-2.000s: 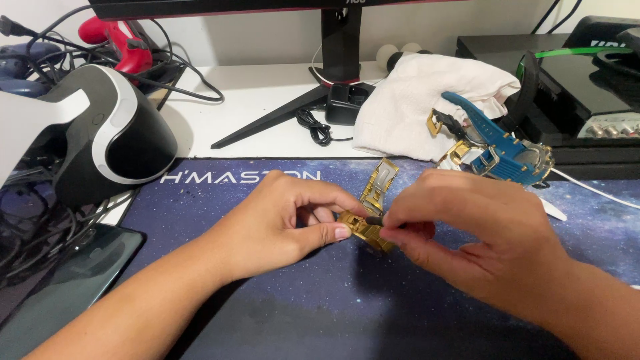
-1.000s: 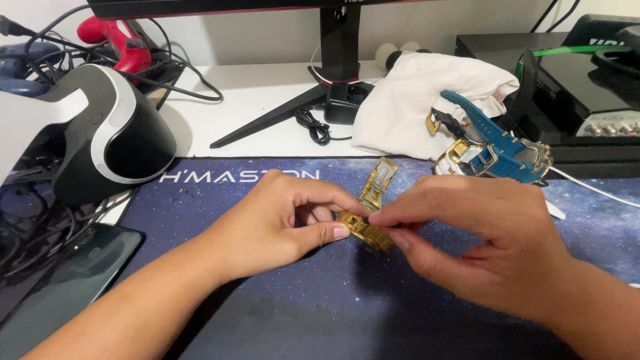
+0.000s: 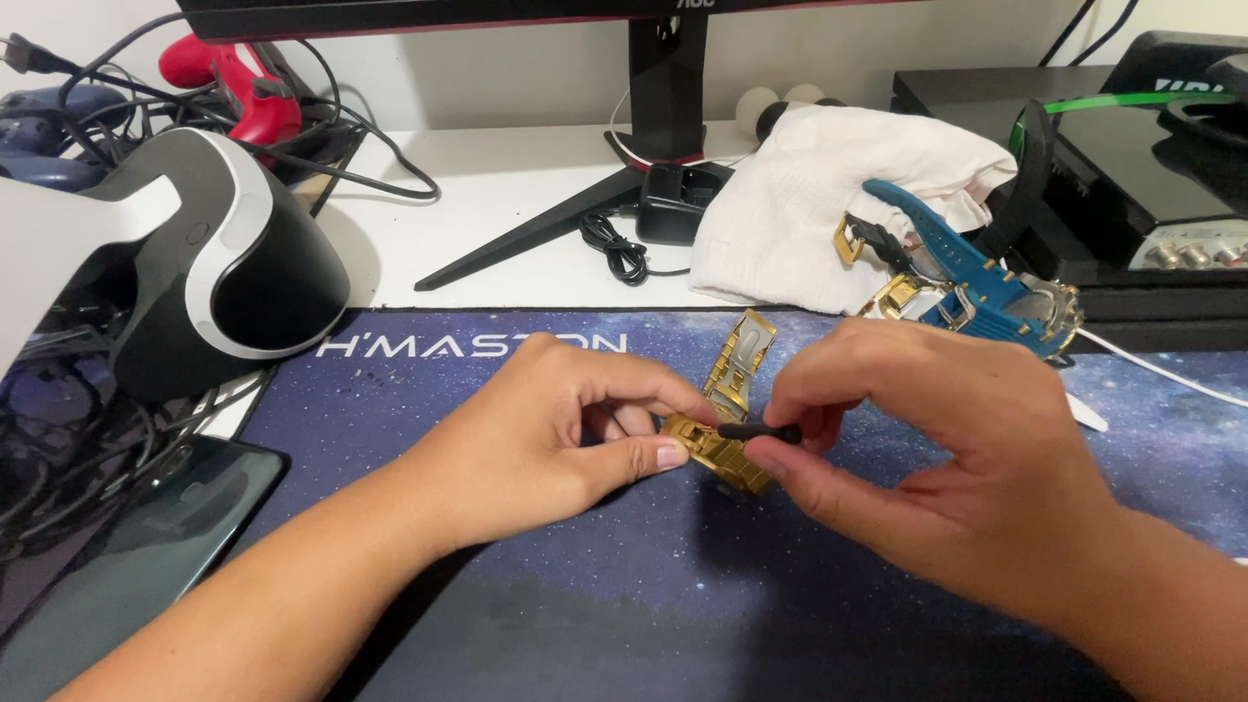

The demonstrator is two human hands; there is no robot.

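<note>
My left hand (image 3: 575, 429) pinches a gold metal watch bracelet (image 3: 736, 468) between thumb and fingers, low over the dark blue desk mat. The bracelet's clasp part (image 3: 746, 356) stands up and tilts away behind my fingertips. In my right hand (image 3: 907, 468), between thumb and index finger, is a small black tool (image 3: 760, 431), its tip pointing left at the gold links. What the tool's tip touches is too small to tell. The rest of the watch is partly hidden behind my hands.
Several watches, one with a blue strap (image 3: 936, 229), lie beside a white cloth (image 3: 838, 195) at the back right. At the left are a VR headset (image 3: 234, 244), a dark smartphone (image 3: 136, 546), cables and a red game controller (image 3: 258, 97). A monitor stand (image 3: 668, 88) rises behind the mat (image 3: 546, 604).
The black tool, hidden by my right fingers one second ago, shows again between them. My right hand has shifted slightly at the bracelet; my left hand has kept its hold.
</note>
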